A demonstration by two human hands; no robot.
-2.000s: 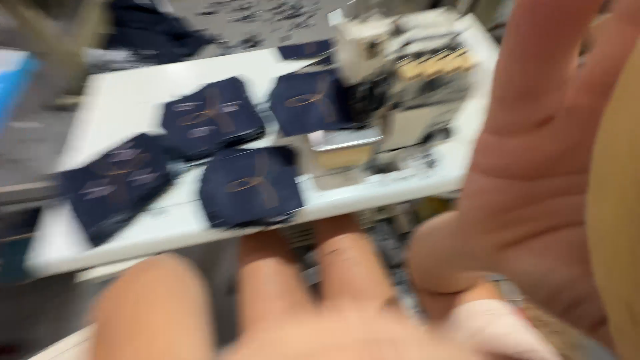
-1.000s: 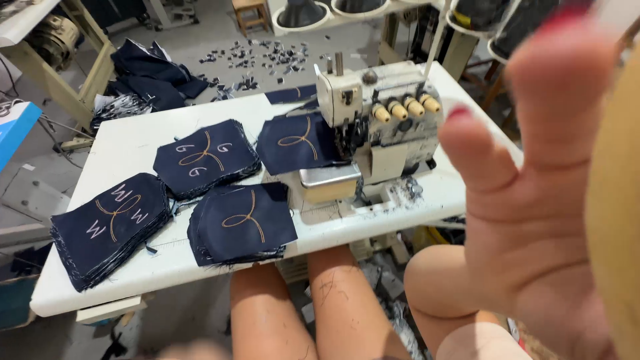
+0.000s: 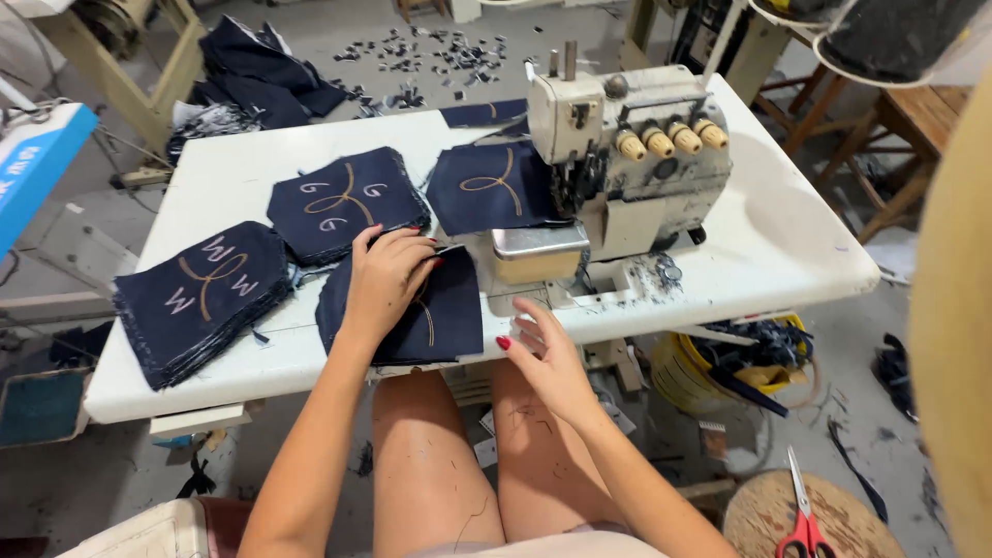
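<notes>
My left hand (image 3: 390, 280) rests on the near stack of dark denim pocket pieces (image 3: 449, 318), its fingertips at the top edge; whether it pinches a piece is unclear. My right hand (image 3: 542, 353), fingers apart and holding nothing, is at the table's front edge, right of that stack. Two more stacks, one chalked with G marks (image 3: 387, 174) and one with M marks (image 3: 263, 279), lie to the left. Another stitched denim piece (image 3: 473, 182) lies against the overlock sewing machine (image 3: 659, 178), at its needle area.
The white machine table (image 3: 790, 232) has a lint-covered cutout near its front. A yellow bucket of scraps (image 3: 682, 376) stands below at right. Red-handled scissors (image 3: 804, 511) lie on a round wooden stool (image 3: 756, 504). Fabric scraps (image 3: 465, 58) litter the floor behind.
My left hand has come onto the near stack. My right hand, raised close to the camera before, is now lower, by the table's front edge. The view has steadied and shifted.
</notes>
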